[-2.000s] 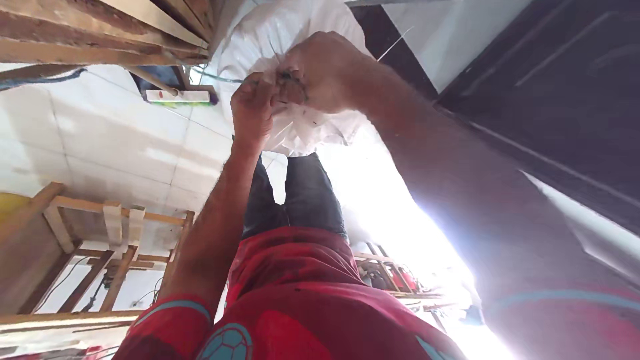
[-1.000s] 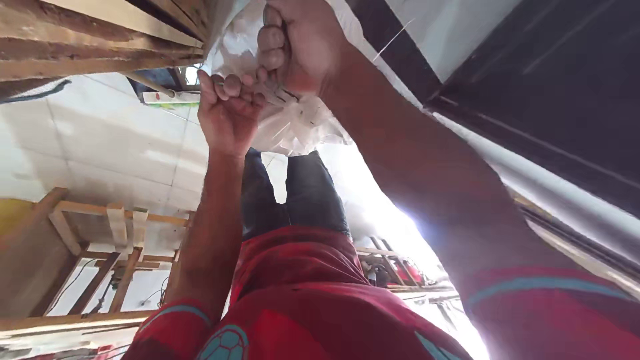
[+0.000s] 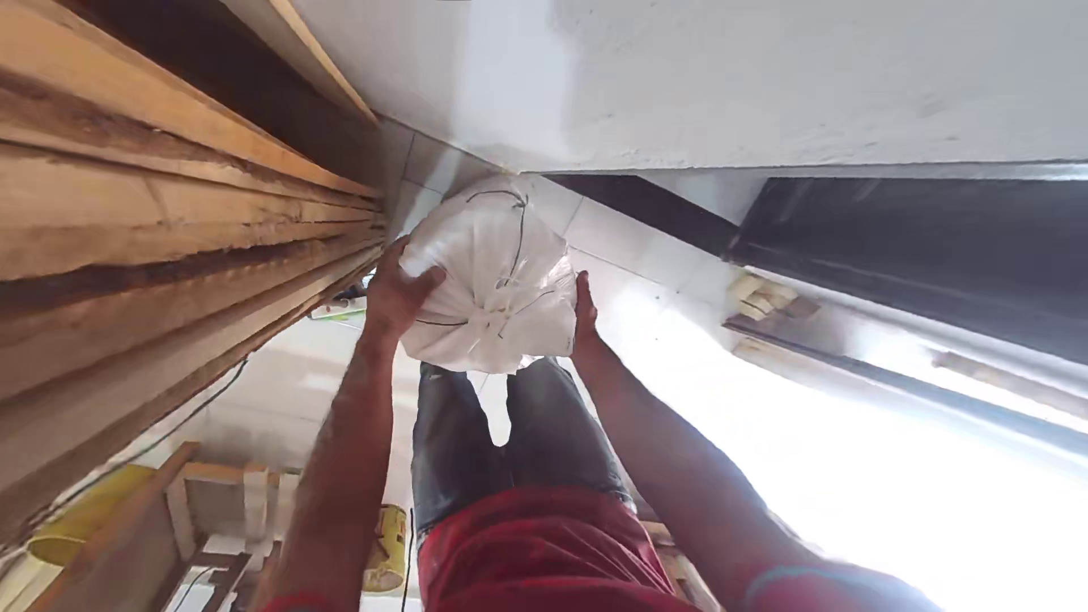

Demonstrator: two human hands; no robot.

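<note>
A full white plastic sack (image 3: 484, 263) stands upright in front of my legs, its top gathered and tied with thin dark wire or cord. On its left side rests my left hand (image 3: 401, 293), the thumb over the top edge and the fingers around the side. My right hand (image 3: 586, 314) presses flat against the opposite side, most of its palm hidden by the angle. Between both hands the sack is gripped. Loose ends of the dark tie (image 3: 520, 238) lie across the gathered top.
Stacked wooden boards (image 3: 187, 204) rise close on the left. A white wall (image 3: 722, 85) stands ahead, with a dark panel (image 3: 926, 255) at right. Wood offcuts (image 3: 769, 297) lie near that panel. Behind at lower left are a wooden frame (image 3: 255, 501) and a yellow container (image 3: 387, 548).
My hands have moved apart from the sack's gathered top to its two sides. The view has shifted, showing more wall and boards.
</note>
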